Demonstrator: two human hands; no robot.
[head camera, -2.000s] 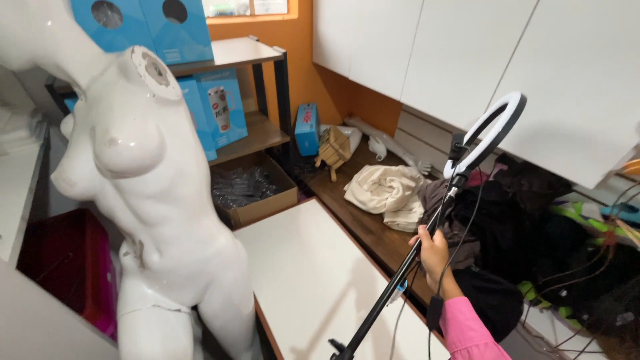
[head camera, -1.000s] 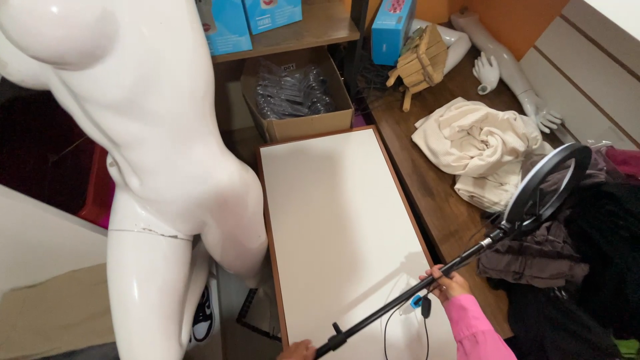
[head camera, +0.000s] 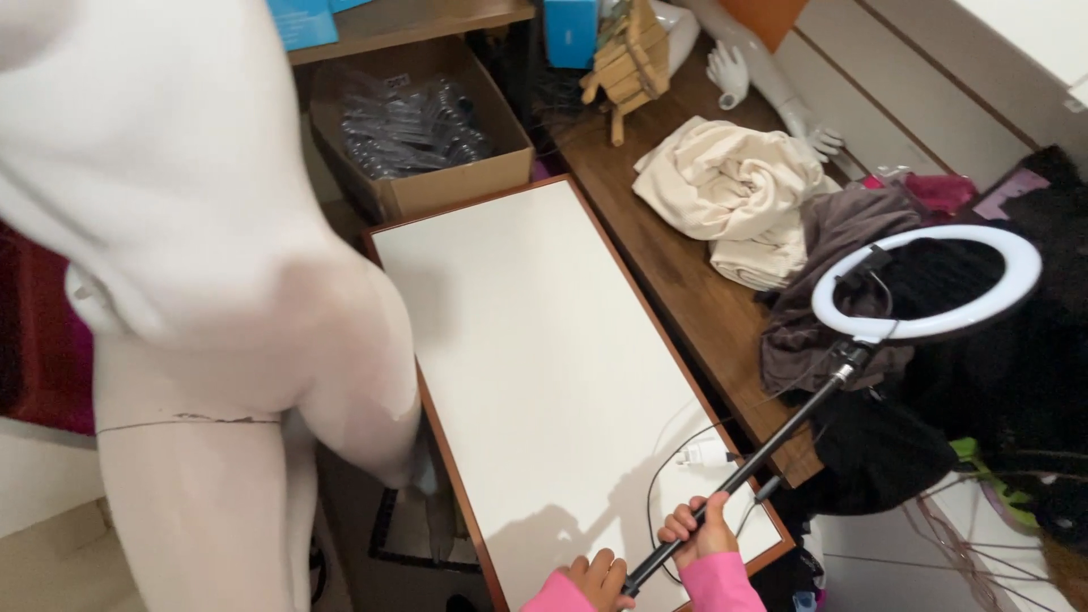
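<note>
A ring light (head camera: 926, 327) with a phone clamp is fixed to the far end of a black pole (head camera: 786, 425), tilted up to the right. My right hand (head camera: 701, 531) is closed around the pole's lower part. At its lower end, my left hand (head camera: 599, 578) has its fingers on the pole; part of that grip is hidden. Below both hands lies a white tabletop with a brown edge (head camera: 544, 340). A white plug adapter (head camera: 704, 454) and a thin black cable (head camera: 651, 501) are beside the pole, over the tabletop.
A glossy white mannequin (head camera: 204, 255) stands at the left. Behind the tabletop is a cardboard box (head camera: 459, 189) of clear plastic items. Along the right, a wooden bench (head camera: 680, 289) holds cream fabric (head camera: 731, 187), a small wooden object (head camera: 629, 64) and mannequin arms (head camera: 786, 93); dark clothes (head camera: 858, 212) lie beside it.
The ring light and its pole have tipped down to the right since the earliest frame. My left hand, unseen then, is now at the pole's lower end. The view has turned downward.
</note>
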